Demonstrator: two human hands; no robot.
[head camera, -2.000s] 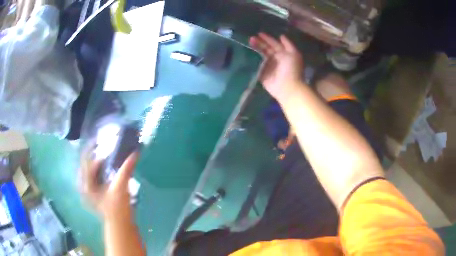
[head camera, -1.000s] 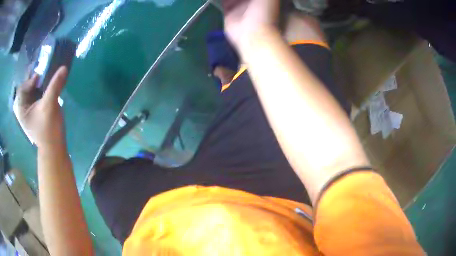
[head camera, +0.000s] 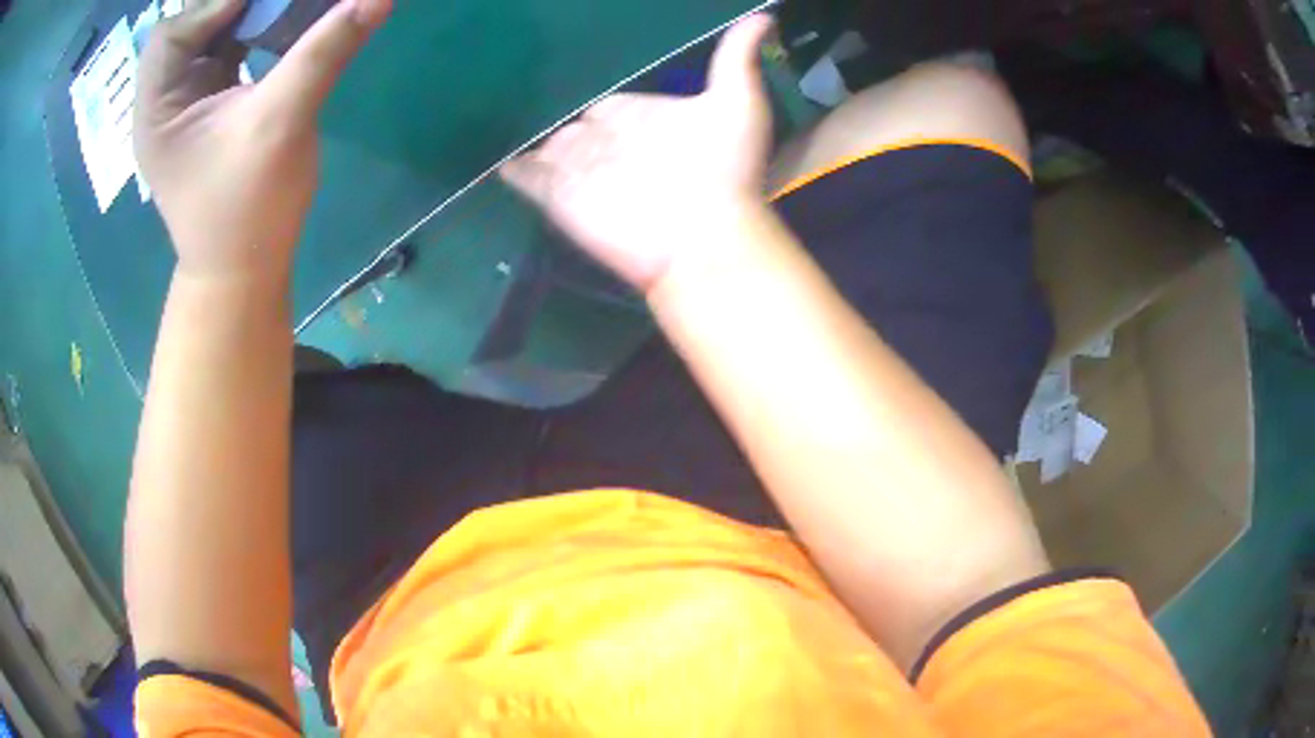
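Note:
My left hand (head camera: 231, 159) is at the upper left over the green table (head camera: 447, 87). Its thumb and fingers are around a dark object (head camera: 286, 20), which the top edge of the picture partly cuts off. My right hand (head camera: 649, 180) is at the table's pale edge, thumb raised and fingers spread, with nothing seen in it. White label sheets (head camera: 105, 108) with print lie on the table left of my left hand.
An open brown cardboard box (head camera: 1154, 389) with white paper scraps (head camera: 1060, 433) stands on the floor at the right. My lap in dark shorts (head camera: 909, 274) is below the table edge. Brown cartons (head camera: 51, 577) are at the lower left.
The view has shifted. My left hand still holds the dark object, now near the top edge. My right hand has come down and left, with its fingers now visible at the table edge. Label sheets have come into view.

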